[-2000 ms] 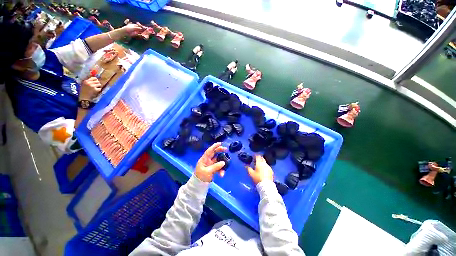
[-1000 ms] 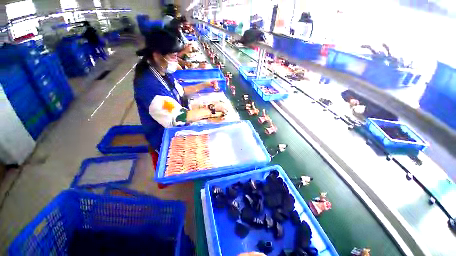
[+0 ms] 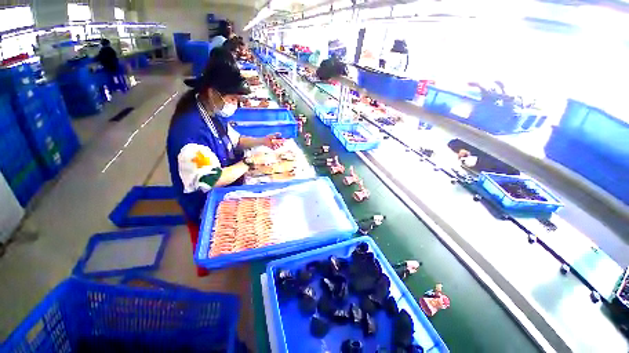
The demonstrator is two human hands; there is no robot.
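The blue parts tray (image 3: 274, 318) lies nearest in front of me at the bottom centre, cut off by the lower edge. Black hollow pieces (image 3: 363, 271) are heaped loose in it, mostly at its far and right side. Neither of my hands is in the picture. On the green conveyor belt (image 3: 386, 207) beyond the tray, a pink-and-red figure (image 3: 434, 300) stands nearest, with a dark figure with a pale head (image 3: 408, 267) farther up.
A lined tray (image 3: 314, 215) with rows of flesh-coloured parts (image 3: 243, 224) adjoins the parts tray. A seated person (image 3: 207, 145) in a blue jacket works beyond it. A slatted crate (image 3: 158, 310) is at lower left. Small trays (image 3: 521, 193) stand across the belt.
Since two seconds ago the view has swung up and left along the line, and my hands have left the picture. Over the last second the scene has shifted slightly left.
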